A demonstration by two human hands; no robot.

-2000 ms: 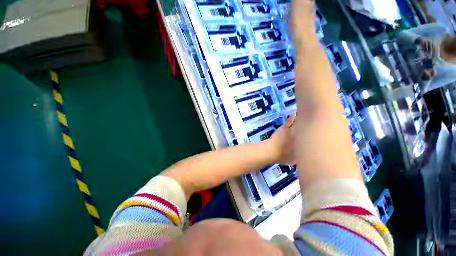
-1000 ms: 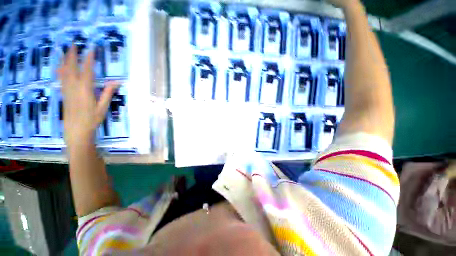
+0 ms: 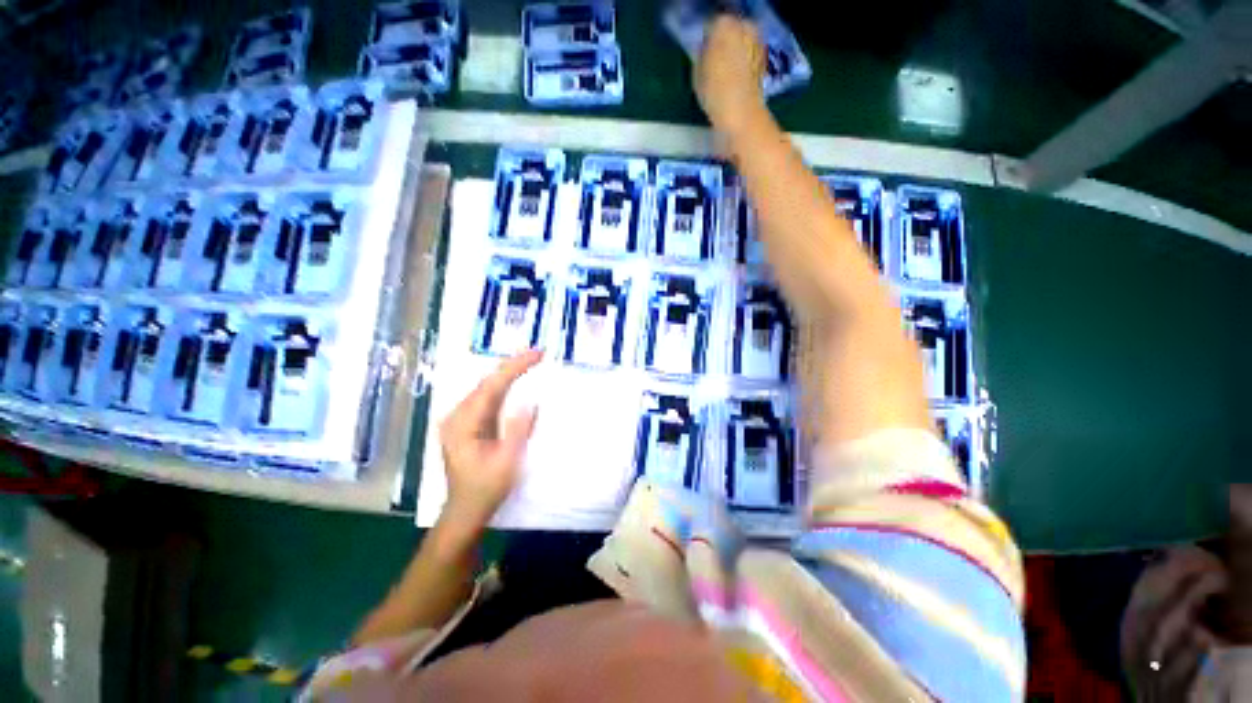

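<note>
Pale blue housing shells (image 3: 597,316) with black parts inside lie in rows on a white sheet (image 3: 577,437) in front of me. My right hand (image 3: 731,62) is at the far side, beyond the metal rail, with its fingers on a shell pair (image 3: 780,58); the fingers partly cover it. My right forearm hides some shells in the rows. My left hand (image 3: 488,433) is over the bare front left part of the sheet, empty, with fingers apart.
A stack of layered sheets with rows of shells (image 3: 284,371) stands at left. Shell pairs (image 3: 570,72) lie on the dark green surface beyond the pale rail (image 3: 618,135). A grey frame bar (image 3: 1126,117) is at upper right. Part of a person (image 3: 1188,618) shows at lower right.
My left hand has moved from the left stack to the white sheet. My right hand, previously cut off at the top edge, now shows at a shell pair beyond the rail. The view has shifted.
</note>
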